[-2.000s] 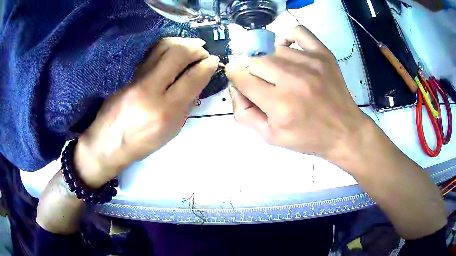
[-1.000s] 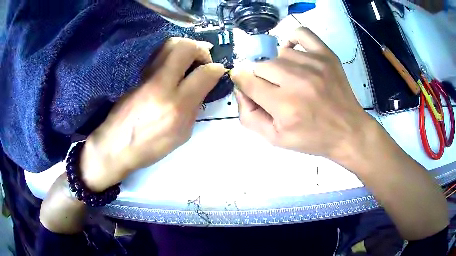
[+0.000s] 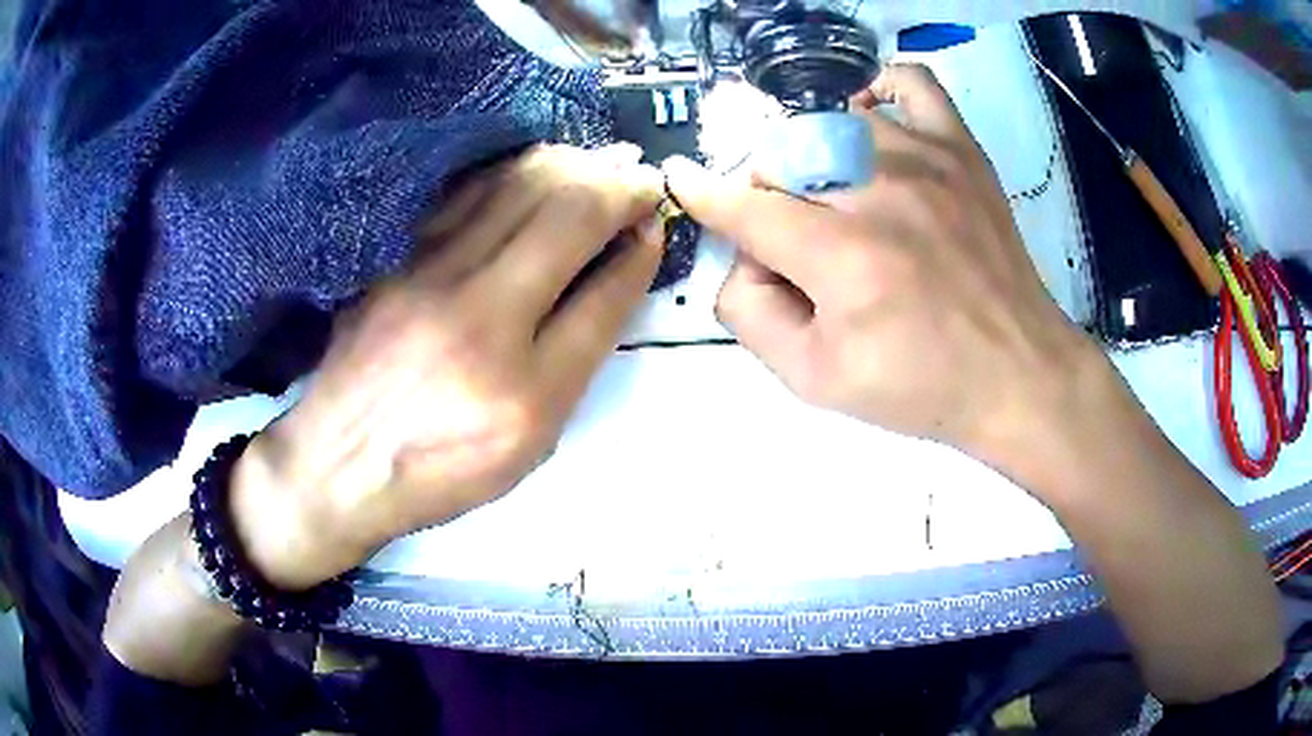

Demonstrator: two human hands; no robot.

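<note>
Navy-blue textured cloth (image 3: 274,216) lies bunched at the left and runs to the machine. A small dark seam edge (image 3: 673,256) shows between and below my fingertips. My left hand (image 3: 461,345) pinches this edge between thumb and finger. My right hand (image 3: 892,273) has its fingertips against the same spot from the right; whether it grips the edge is hidden. The presser foot and needle area (image 3: 671,69) is just beyond my fingertips. A dark ribbed round part (image 3: 814,61) with a pale cap (image 3: 820,153) is right of it, over my right hand.
On the white table (image 3: 777,460), at the right, lie a flat black rectangle (image 3: 1130,201), a wooden-handled awl (image 3: 1173,223), red-handled scissors (image 3: 1240,396) and yellow snips (image 3: 1249,309). A ruled strip (image 3: 748,618) runs along the front edge, with thread ends (image 3: 583,604) on it.
The machine parts and tools sit further right and slightly lower in the picture. My left fingers have come up over the edge, and my right index fingertip has shifted up beside them.
</note>
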